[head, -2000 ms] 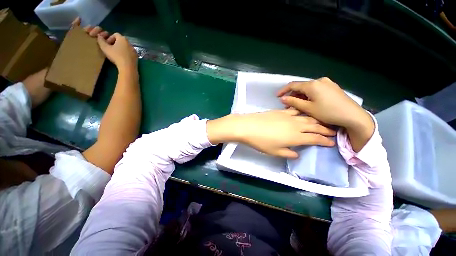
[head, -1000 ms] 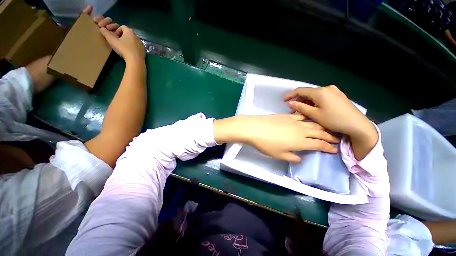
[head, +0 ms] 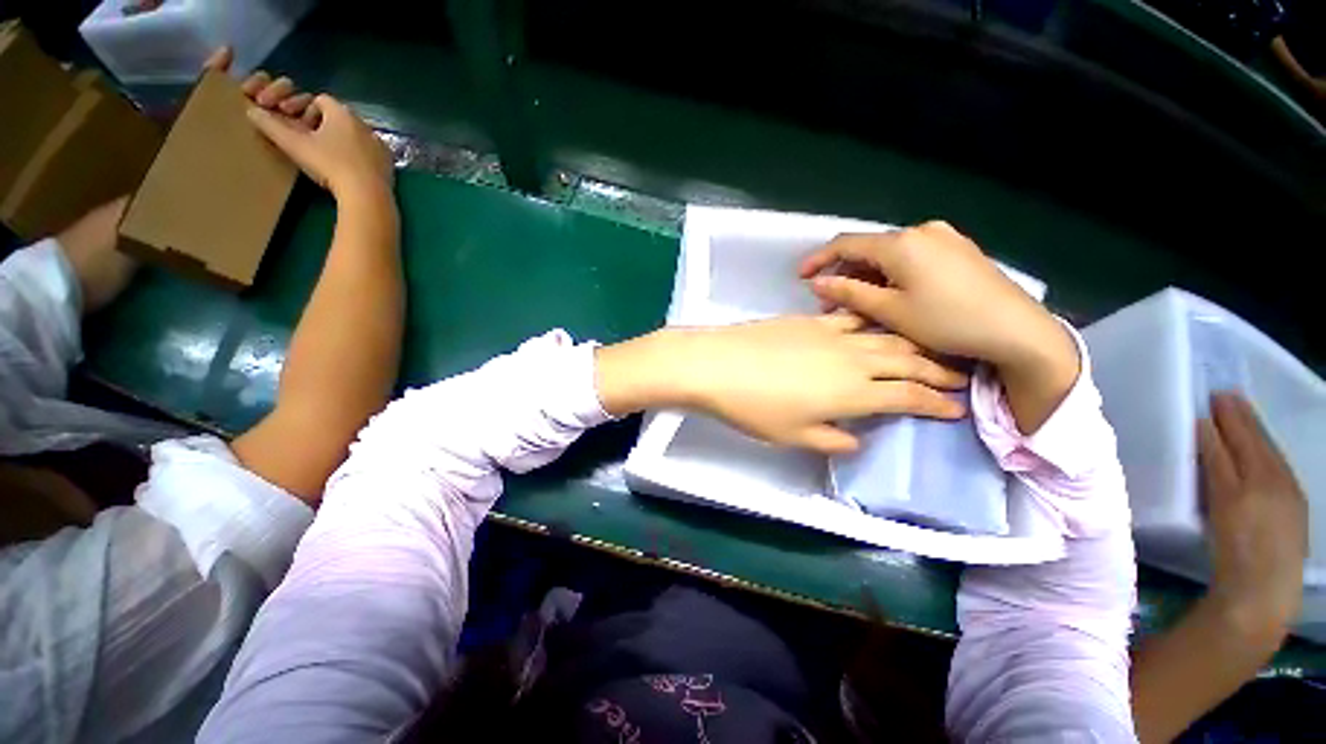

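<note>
A white foam box (head: 727, 465) lies on the green bench in front of me. A pale grey-blue wrapped item (head: 923, 477) lies in its right part. My left hand (head: 793, 381) rests flat across the wrapped item's upper part, fingers slightly spread, pointing right. My right hand (head: 945, 298) is bent over the box from the right, just beyond my left hand, its fingers curled and pointing left. Its thumb and fingertips are apart, with nothing visible between them. The hands overlap near the knuckles. What lies under them is hidden.
At left, a neighbour's hands hold a brown carton (head: 211, 182) above the green bench (head: 480, 276). More brown cardboard (head: 73, 138) and another foam box (head: 189, 41) are behind. At right, a neighbour's hand reaches into a foam box (head: 1142, 422). A green post (head: 502, 109) stands beyond the bench.
A neighbour's hand has come into the right foam box. The view has shifted slightly. My hands keep the same pose over the wrapped item.
</note>
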